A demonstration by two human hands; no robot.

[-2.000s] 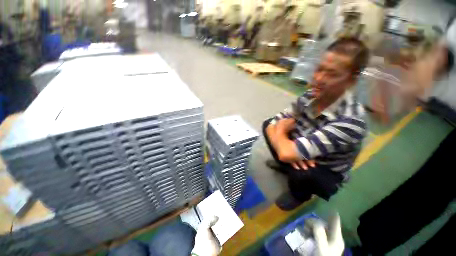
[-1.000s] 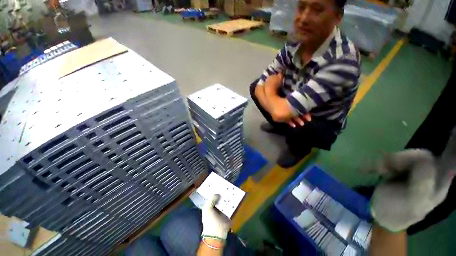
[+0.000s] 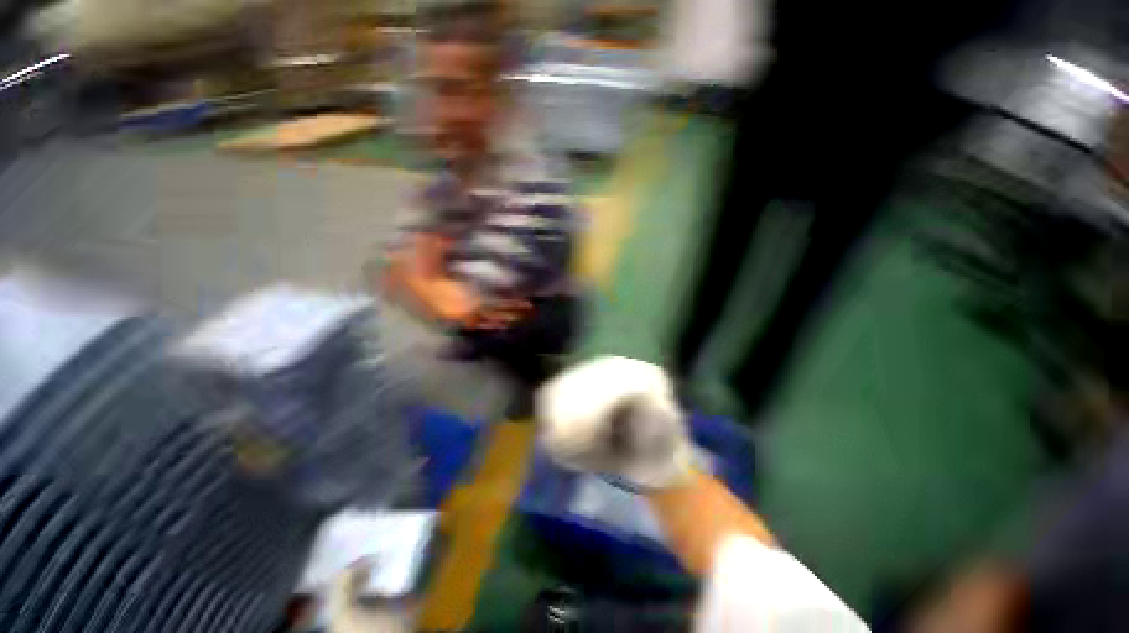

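The picture is strongly blurred. My left hand, in a white glove, is at the bottom edge and partly cut off. It holds a flat silver-white metal plate, with the thumb over its face. My right hand, in a white glove with a dark patch, is raised in the middle, above the blue bin. Its fingers look curled, but whether it holds anything cannot be told. The blue bin shows behind my right hand and forearm, with pale parts in it.
A large stack of metal panels stands at the left, with a narrower stack beside it. A person in a striped shirt squats ahead with arms crossed. A dark-clothed person's legs stand beyond the bin. A pallet lies far off.
The view has swung to the right, so the stacks, person and bin appear further left. My right hand has moved from beside the bin to over it. My left hand still holds the plate.
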